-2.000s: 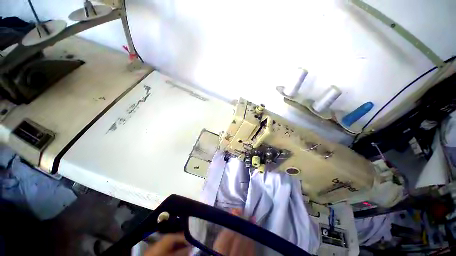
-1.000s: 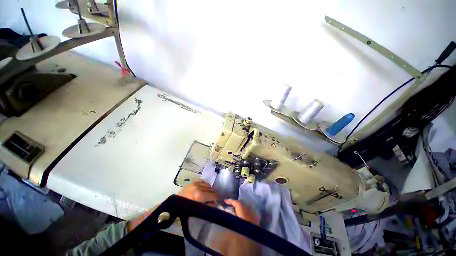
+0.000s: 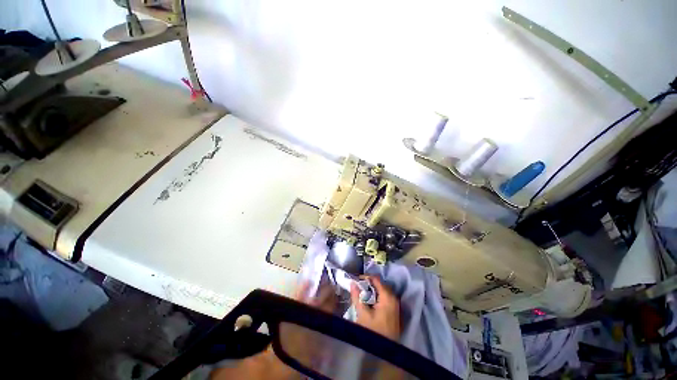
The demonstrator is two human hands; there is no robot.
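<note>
The pale lavender-grey garment piece (image 3: 424,304) lies under the needle area (image 3: 343,241) of the cream sewing machine (image 3: 453,241) and hangs over the table's front edge. My right hand (image 3: 378,308) is just in front of the needle area, its fingers closed on a bunched fold of the cloth. My left hand (image 3: 319,295) is beside it on the left, at the cloth's left part, blurred and partly behind the black eyeglass frame. Its grip cannot be made out clearly. The slide plate (image 3: 288,254) shows left of the cloth.
The white table (image 3: 200,215) extends left to a beige table (image 3: 133,148) with a second machine (image 3: 56,122). White thread cones (image 3: 477,157) and a blue cone (image 3: 523,179) stand behind the machine. The black eyeglass frame (image 3: 334,323) crosses the lower view.
Both hands have come up from the bottom of the view towards the needle area. Since one second ago, my right hand has risen closer to the needle with the bunched cloth. The camera view has shifted slightly.
</note>
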